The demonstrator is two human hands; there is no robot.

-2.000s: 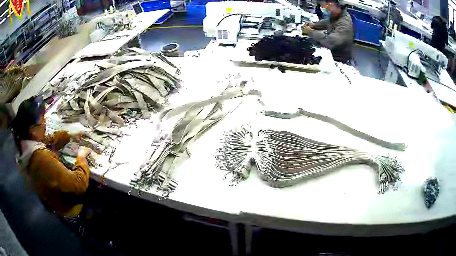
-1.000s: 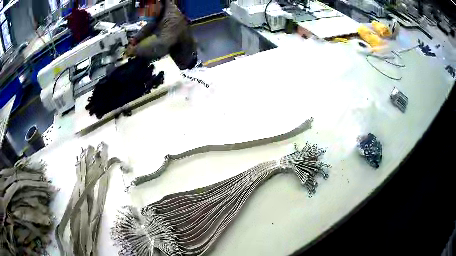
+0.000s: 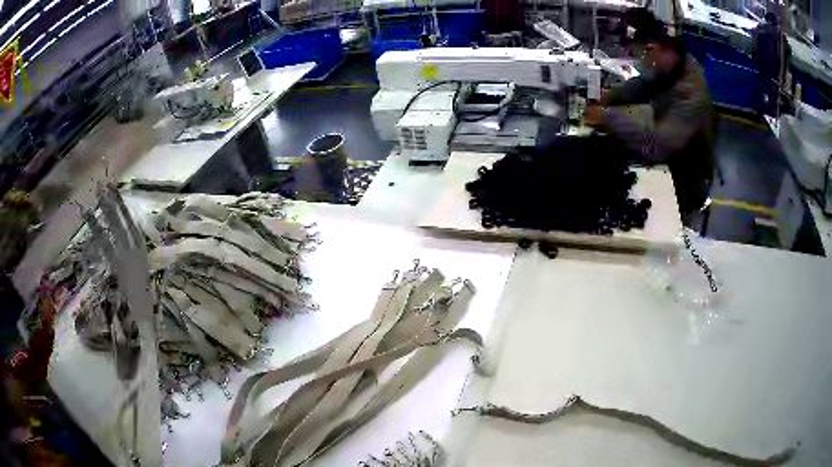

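Observation:
Neither of my hands shows in the head view. Grey-beige straps (image 3: 351,369) lie loosely side by side on the white worktable, with metallic-looking ends towards the back. A single narrow strap (image 3: 639,421) lies in a wavy line at the lower right. The metallic-looking ends of another bundle (image 3: 404,451) show at the bottom edge; the rest of it is cut off. A large tangled heap of grey-beige straps (image 3: 214,274) lies on the left, with some blurred straps raised across its left side.
A black pile (image 3: 561,187) lies on a pale board (image 3: 456,219) at the back. Behind it stand a white sewing machine (image 3: 474,73) and a person (image 3: 680,100). A round bin (image 3: 327,155) stands beyond the table. Clear plastic (image 3: 689,287) lies at the right.
The view has swung left and up. The fanned bundle is now mostly below the frame, and the dark lump at the right is out of view. The left heap is back in view, with straps raised over it.

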